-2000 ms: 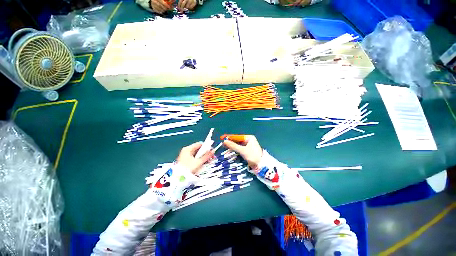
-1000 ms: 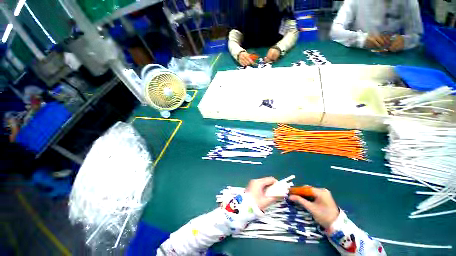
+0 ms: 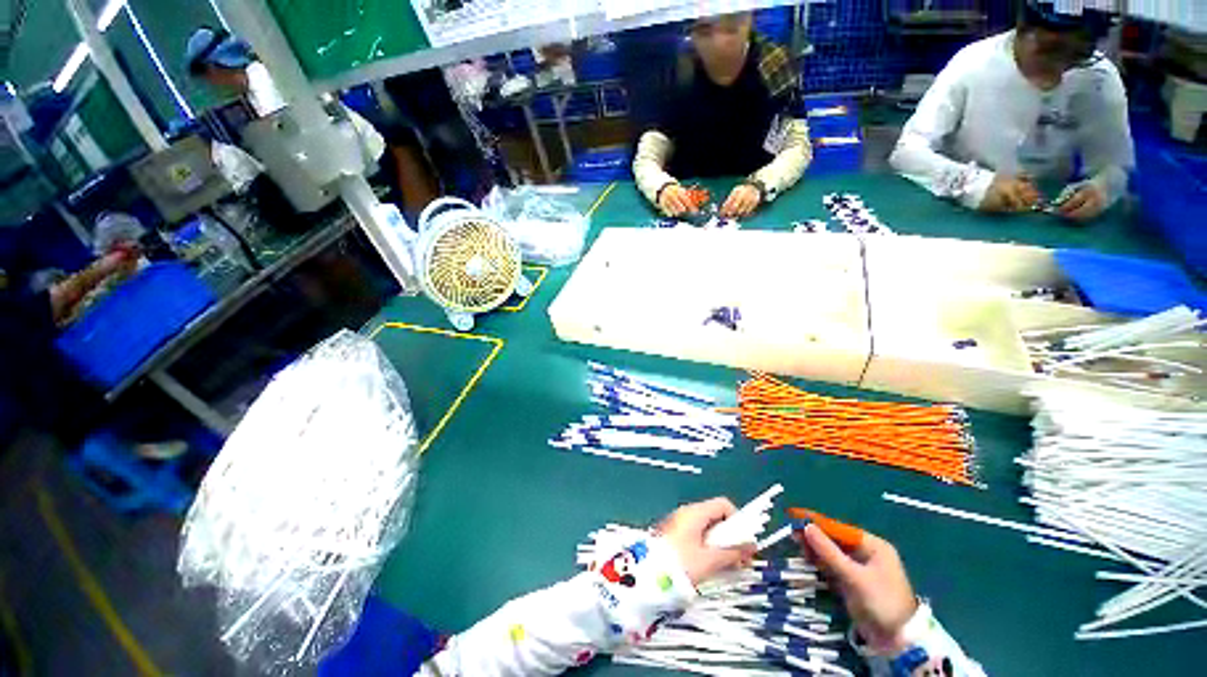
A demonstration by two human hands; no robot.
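My left hand [image 3: 704,540] holds several white tubes [image 3: 752,516] in a fan, their ends pointing up and right. My right hand [image 3: 863,579] is just right of it, with an orange finger cot [image 3: 826,528] at the fingertips. Its fingertips pinch the dark blue end of one white tube [image 3: 778,536] that slants out of the left hand's bunch. A loose heap of white pieces with dark blue bands [image 3: 768,615] lies under and between both hands, partly hidden by them.
Beyond the hands lie blue-banded white pieces [image 3: 649,421], an orange bundle [image 3: 860,430] and a cream box [image 3: 728,298]. White tubes [image 3: 1125,463] are piled at right. A clear bag [image 3: 311,489] and fan [image 3: 473,263] are at left. Two people sit opposite.
The view has swung left and up, so the bench things sit further right and people opposite show more. Both hands stay close together at the white tubes; the right fingertips now show a blue end.
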